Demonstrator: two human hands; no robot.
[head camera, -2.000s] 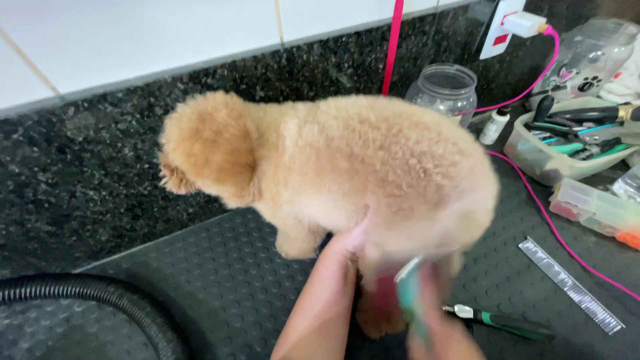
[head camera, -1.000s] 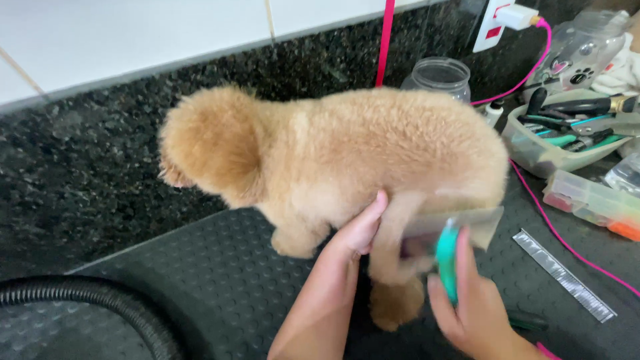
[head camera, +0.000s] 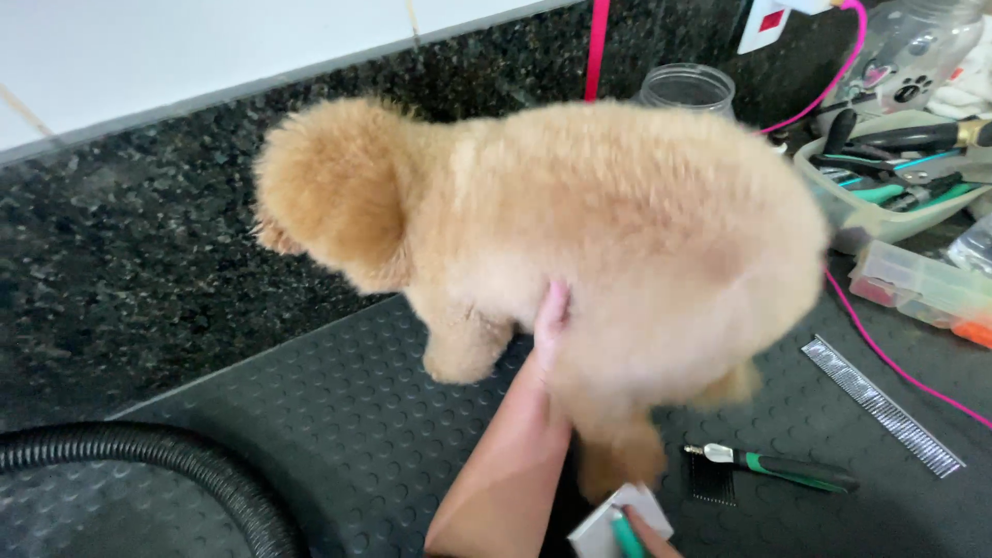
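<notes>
A curly apricot dog, its coat like a poodle's, stands on the black studded mat, head to the left. My left hand reaches under its belly, the thumb against its flank; the other fingers are hidden. At the bottom edge, beside the dog's hind paw, my right hand holds a slicker brush with a green handle and a pale rectangular head. Only part of that hand shows. Right of the paw lies a green and black grooming rake, with a metal comb farther right.
A black ribbed hose curves over the mat's left side. Behind the dog are a dark granite backsplash, a hanging pink strap and a clear jar. At right stand a tub of tools, a plastic case and a pink cable.
My right hand has moved the slicker brush from the dog's hind thigh down to beside its hind paw. My left hand stays at the belly.
</notes>
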